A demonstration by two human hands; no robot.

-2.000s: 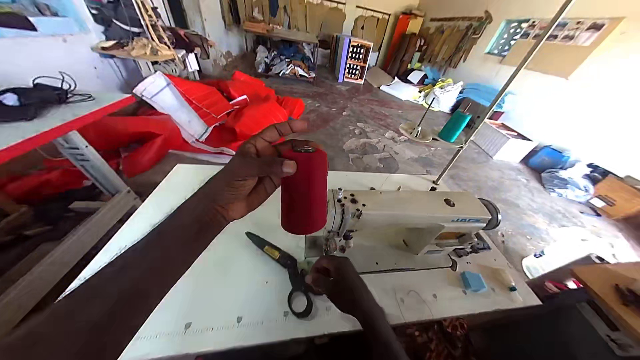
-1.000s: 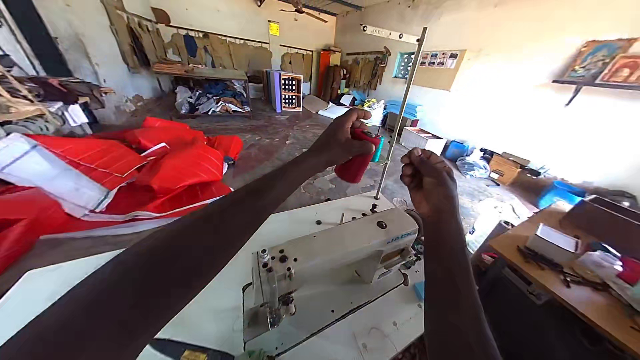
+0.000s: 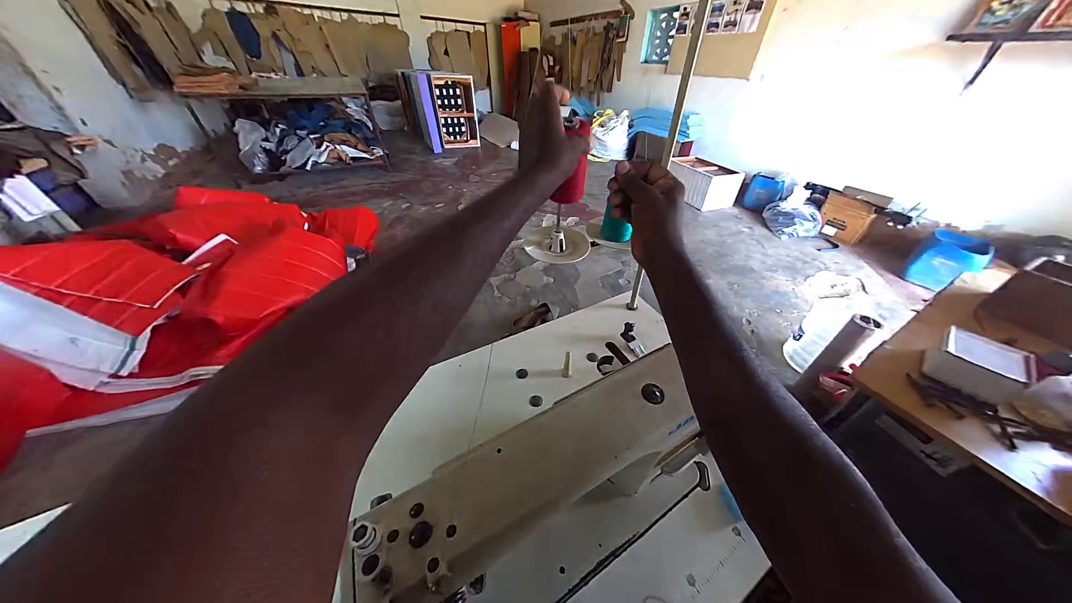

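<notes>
My left hand (image 3: 548,126), arm stretched forward, is at the red thread cone (image 3: 571,172), which sits over the spindle of a round cone holder (image 3: 557,244). Its fingers are partly hidden, so their hold on the cone is unclear. Close to the upright metal rod of the thread stand (image 3: 682,92), my right hand (image 3: 645,188) has its thumb and fingertips pinched together; any thread between them is too fine to make out. Behind that hand a green thread cone (image 3: 616,224) stands on a second holder. Below both arms lies the white sewing machine (image 3: 536,452) on its table.
Red fabric (image 3: 251,268) is heaped at the left. A wooden table (image 3: 904,368) with a box and tools stands at the right. Blue containers (image 3: 946,255) and a white crate (image 3: 708,182) are on the floor beyond. Small parts lie behind the machine head.
The red cone has gone from above the machine bed to the thread stand with my left hand. My right hand has risen from beside the scissors to the rod. The view has swung up.
</notes>
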